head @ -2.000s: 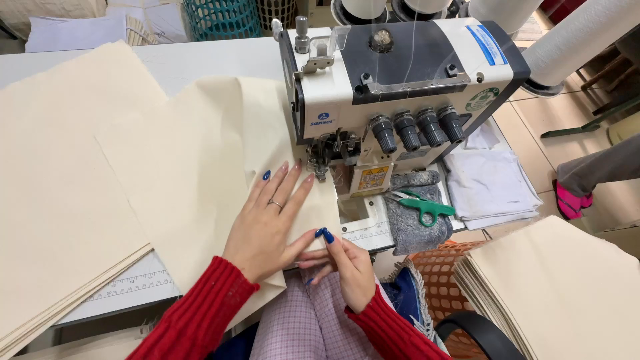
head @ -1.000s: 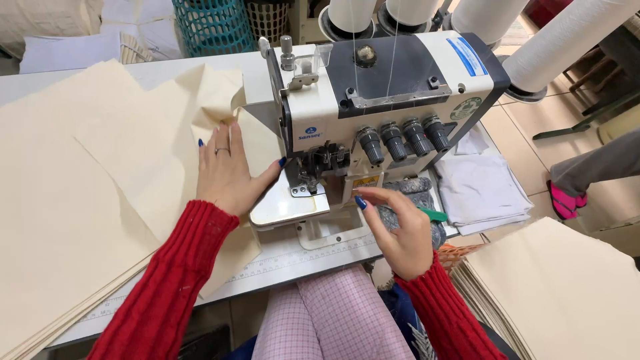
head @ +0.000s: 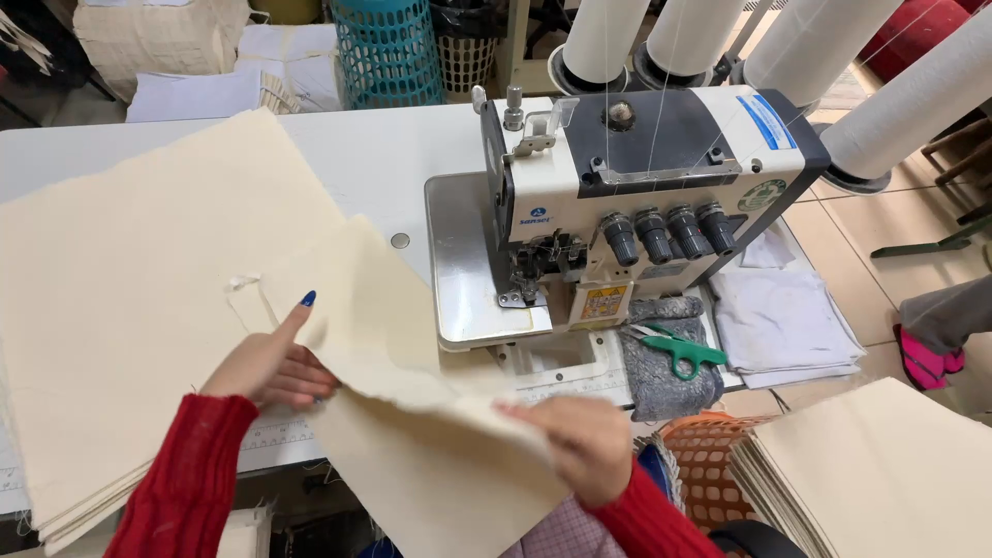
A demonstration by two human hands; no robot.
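Between my hands hangs a cream fabric piece, partly over the table's front edge. My left hand grips its left side, thumb pointing up. My right hand, a little blurred, pinches its right edge. Behind the fabric stands an overlock sewing machine; its metal plate has no fabric under the presser foot. Left of my left hand lies a stack of cream fabric sheets. Green-handled thread snips rest on a grey fuzzy cloth right of the machine.
Folded white cloths lie at the table's right end. Another cream fabric stack is at the lower right, beside an orange plastic basket. Thread cones stand behind the machine. A person's foot in a pink sandal shows at right.
The fabric has come away from the machine and hangs nearer to me. My right hand, near the machine's front a second ago, now holds the fabric's edge. My left hand has moved toward the front edge.
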